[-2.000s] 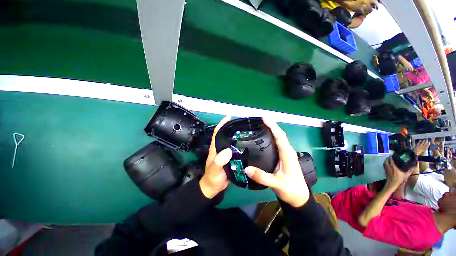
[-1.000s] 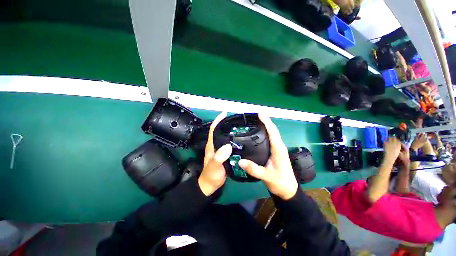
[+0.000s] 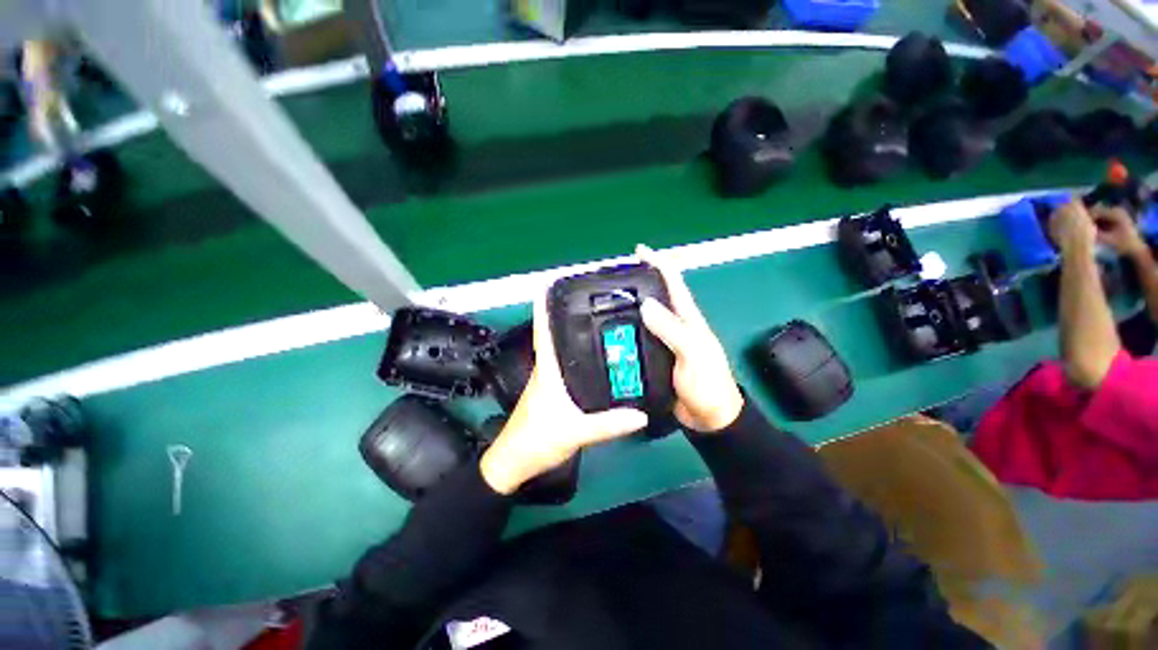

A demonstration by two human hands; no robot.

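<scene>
Both my hands hold a black closed unit above the bench, near the middle of the view. A teal circuit board shows in a rectangular opening in its upward face, with a smaller slot above it. My left hand grips the unit's left and lower sides, its thumb along the lower edge. My right hand grips the right side, with a finger near the slot. An open housing shell and a rounded rear housing shell lie just left of my hands. The unit's underside is hidden.
Another rounded shell lies to the right, with open shells beyond it. Black units stand on the conveyor. A grey post slants at left. A wire hook lies on the bench. A person in pink works at right.
The unit has been turned in my hands; one framed board opening now faces up instead of two exposed board areas. The view has shifted, showing a fan at left and units on the conveyor's left part.
</scene>
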